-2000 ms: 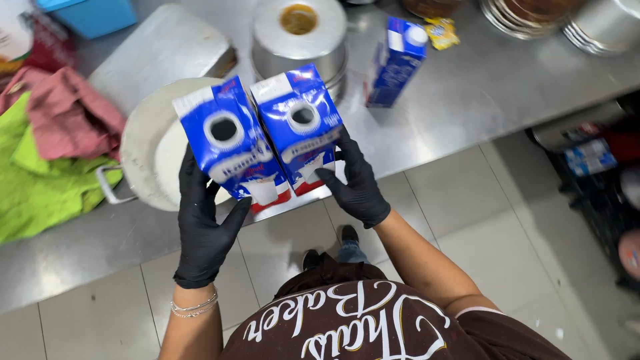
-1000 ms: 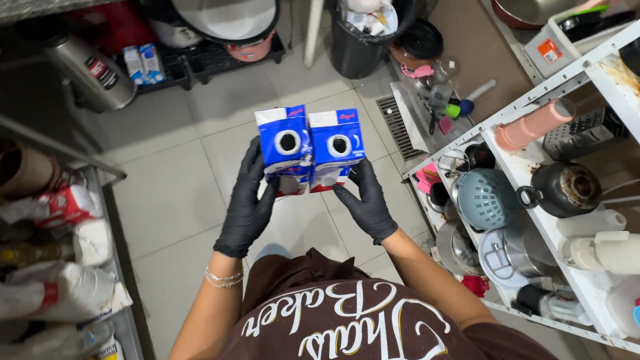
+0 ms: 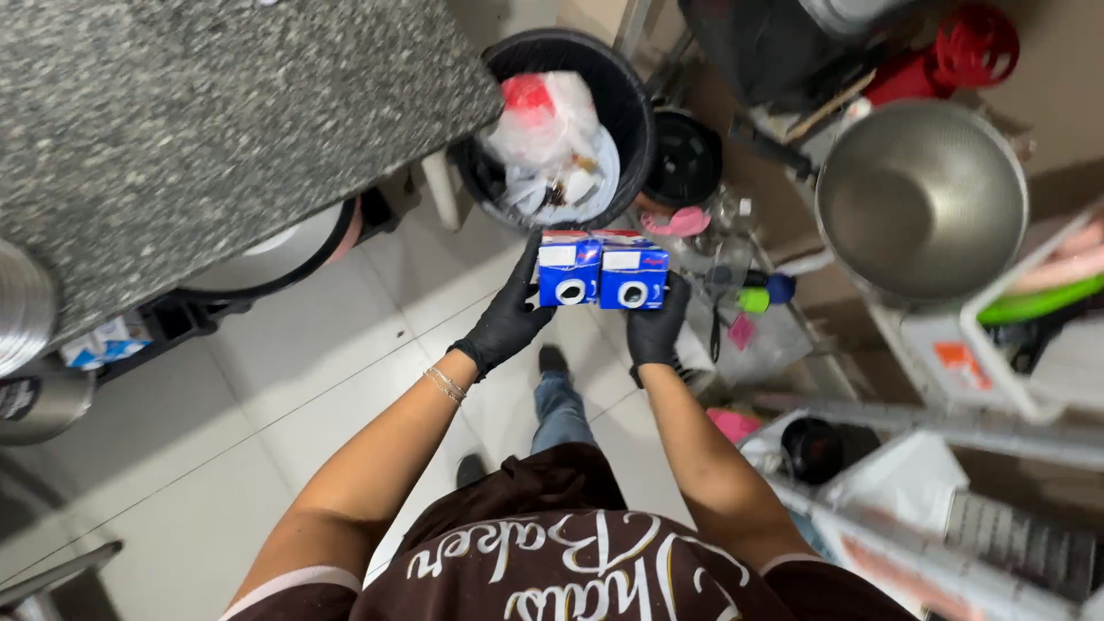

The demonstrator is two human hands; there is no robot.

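Two blue cartons with uncapped round spouts are pressed side by side between my gloved hands. My left hand (image 3: 511,321), in a black glove, grips the outer side of the left carton (image 3: 569,274). Around the outer side of the right carton (image 3: 634,274) is my right hand (image 3: 660,317), also black-gloved. Both spouts face up toward the camera. Just beyond the cartons stands a black trash bin (image 3: 636,95) holding crumpled plastic and a pale blue round item. The contents of the cartons cannot be seen.
A grey granite counter (image 3: 233,112) juts in at the upper left, its corner beside the bin. At right are a large metal bowl (image 3: 921,203) and a white shelf rack (image 3: 906,526) with kitchenware. Clear plastic items and a pink utensil (image 3: 681,222) lie right of the bin.
The cartons, held in both hands, have been carried from the steel counter across the room to the bin. The view has moved greatly with the walking.
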